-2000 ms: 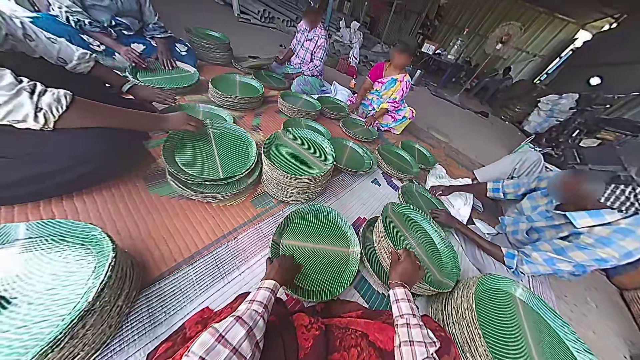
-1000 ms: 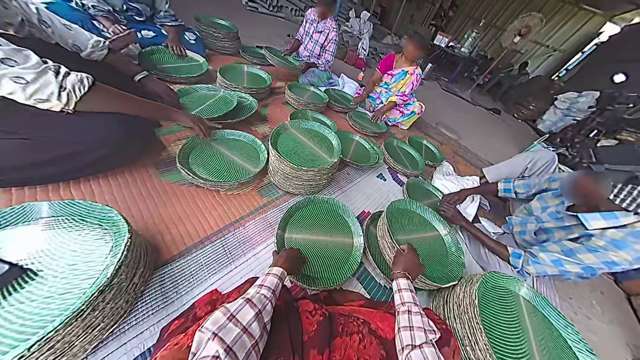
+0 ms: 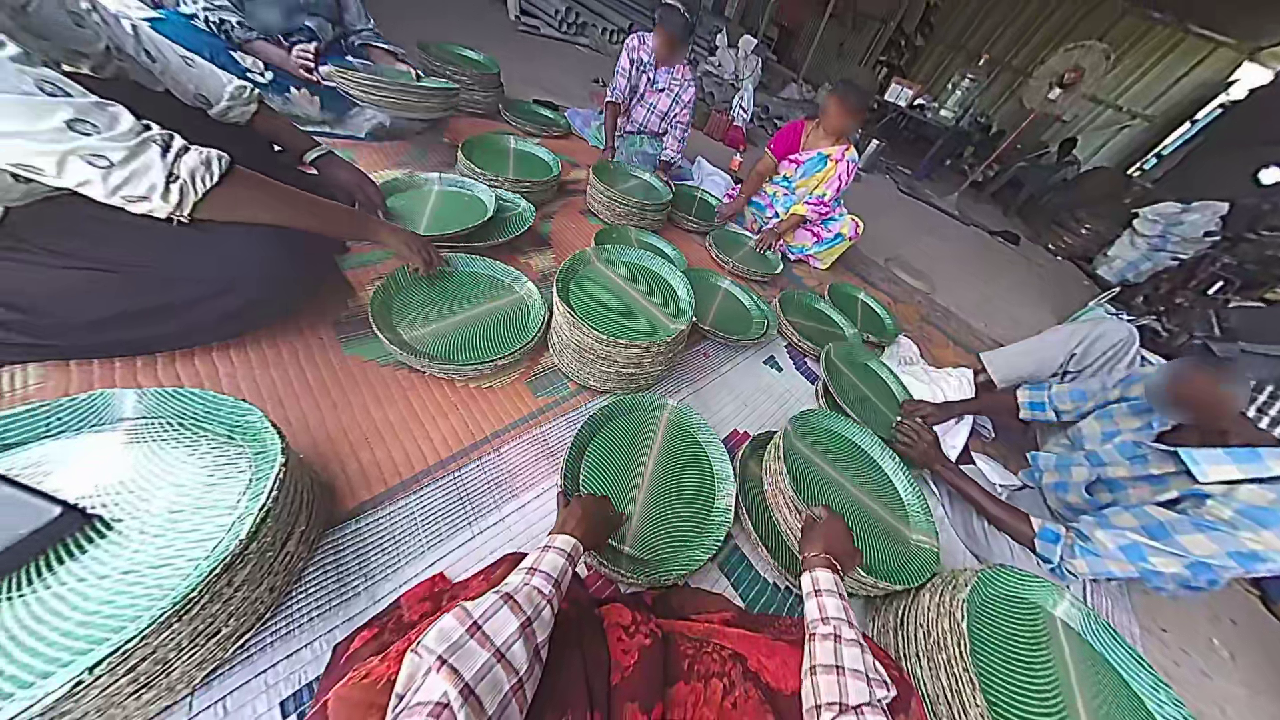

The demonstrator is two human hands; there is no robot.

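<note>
Green round plates with a leaf pattern lie before me on the mats. My left hand (image 3: 588,521) grips the lower left rim of a green leaf-pattern plate (image 3: 655,470), thumb on its upper face. My right hand (image 3: 829,541) rests at the near left rim of a tilted plate stack (image 3: 865,490); whether its fingers close on a plate cannot be told. Another plate (image 3: 762,500) shows partly beneath that stack. A thick leaning stack (image 3: 1060,640) stands at the lower right, and a tall stack (image 3: 622,300) stands beyond my left hand's plate.
A large plate stack (image 3: 200,560) with a dark-edged object on top fills the lower left. A co-worker's hand (image 3: 410,248) touches plates at the left. At the right, a person in a checked shirt (image 3: 1090,470) holds a plate (image 3: 865,390) and white cloth. Several people sit farther back among stacks.
Both my hands stay at the same plates. The co-worker at the right has raised a plate into a tilt. At the far left, a person's plates now stand higher as a stack.
</note>
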